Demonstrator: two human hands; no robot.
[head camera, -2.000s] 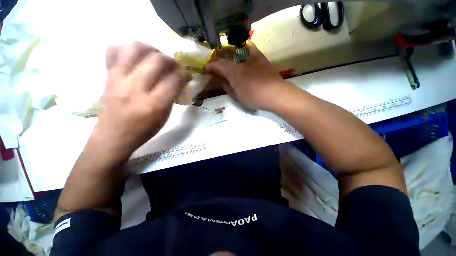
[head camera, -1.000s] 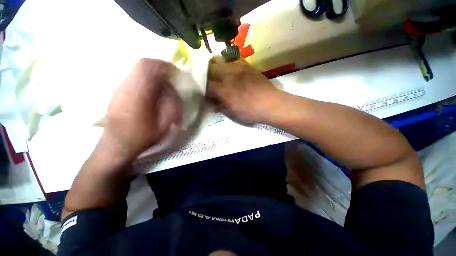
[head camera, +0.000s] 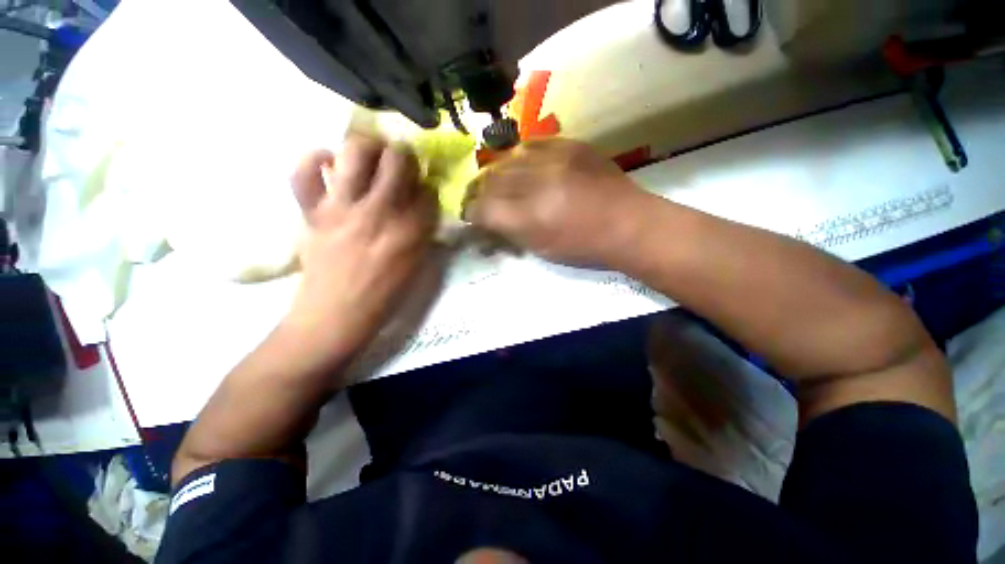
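White cloth (head camera: 237, 165), yellowish under the lamp, lies bunched to the left of and below the dark sewing machine head (head camera: 380, 44). My left hand (head camera: 369, 215) is on the cloth with bent fingers, gripping its edge. My right hand (head camera: 551, 204) is just right of it, below the knurled knob (head camera: 500, 133), with its fingers closed on the cloth's right edge. The fingertips are slightly blurred. The needle and presser foot cannot be made out clearly.
Scissors with black loops (head camera: 709, 20) lie at the back. A red and dark tool (head camera: 937, 116) is at the right. Orange-red tape (head camera: 536, 105) is on the machine bed. A printed scale (head camera: 882, 217) runs along the table front. A blue basket (head camera: 937, 264) is below.
My left hand has moved up and right, flattening the lifted cloth beside the machine head. My right hand stays near the knob. The view has shifted slightly, showing more at the left.
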